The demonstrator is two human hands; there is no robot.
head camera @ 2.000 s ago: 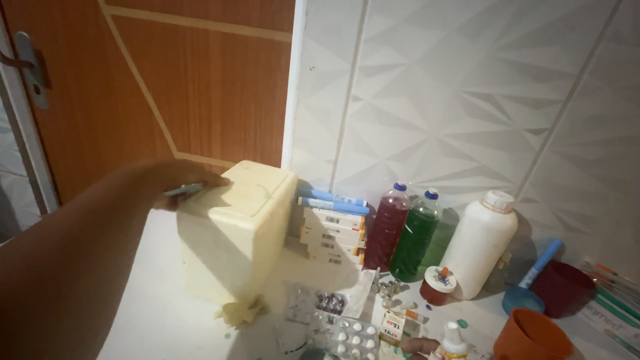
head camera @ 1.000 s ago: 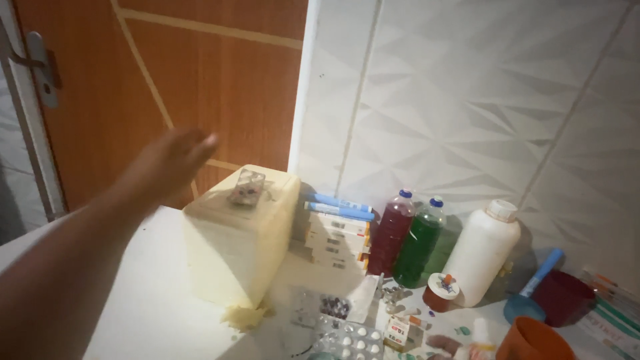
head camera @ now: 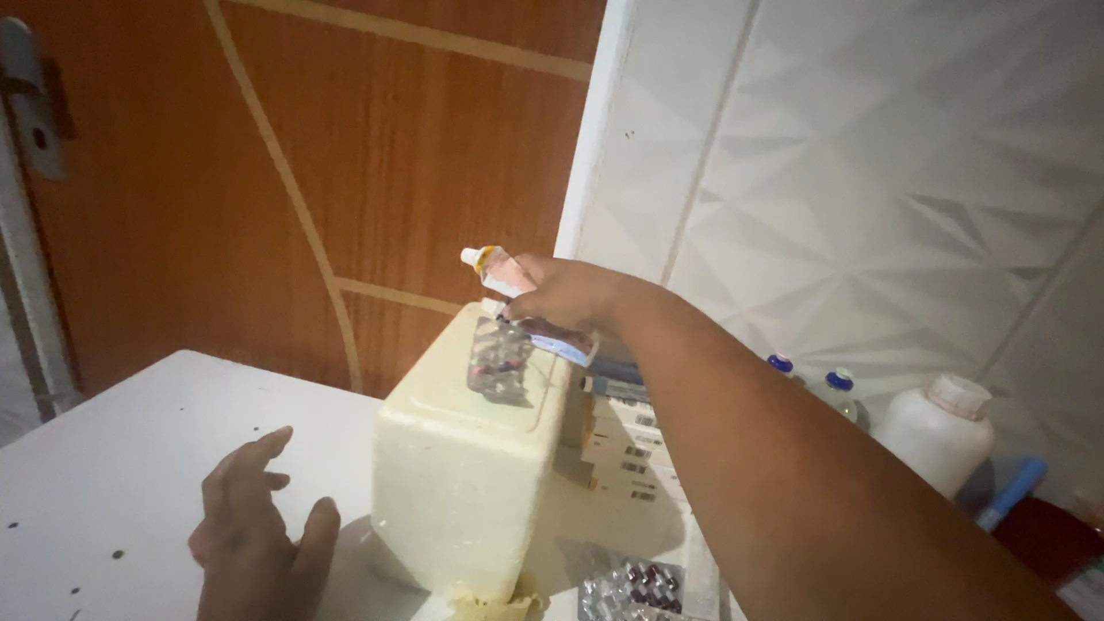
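My right hand (head camera: 561,297) reaches over the far end of an upright cream plastic container (head camera: 457,483). Its fingers hold a small tube (head camera: 504,272) with a white cap and an orange band, and a second, blue-and-white tube (head camera: 561,343) below it. A blister pack (head camera: 500,360) lies on the container's top, just under those fingers. My left hand (head camera: 263,517) is over the white table (head camera: 155,457), left of the container, fingers apart and holding nothing.
Stacked small boxes (head camera: 634,448) with blue pens (head camera: 617,388) on top stand right of the container. More blister packs (head camera: 630,591) lie in front. Blue-capped bottles (head camera: 838,392), a white bottle (head camera: 936,440) and a dark red cup (head camera: 1048,539) line the tiled wall. A wooden door (head camera: 431,172) is behind.
My left hand has drawn back from the container, where the blister pack was left on top. My right hand has come up from the lower right with the tubes.
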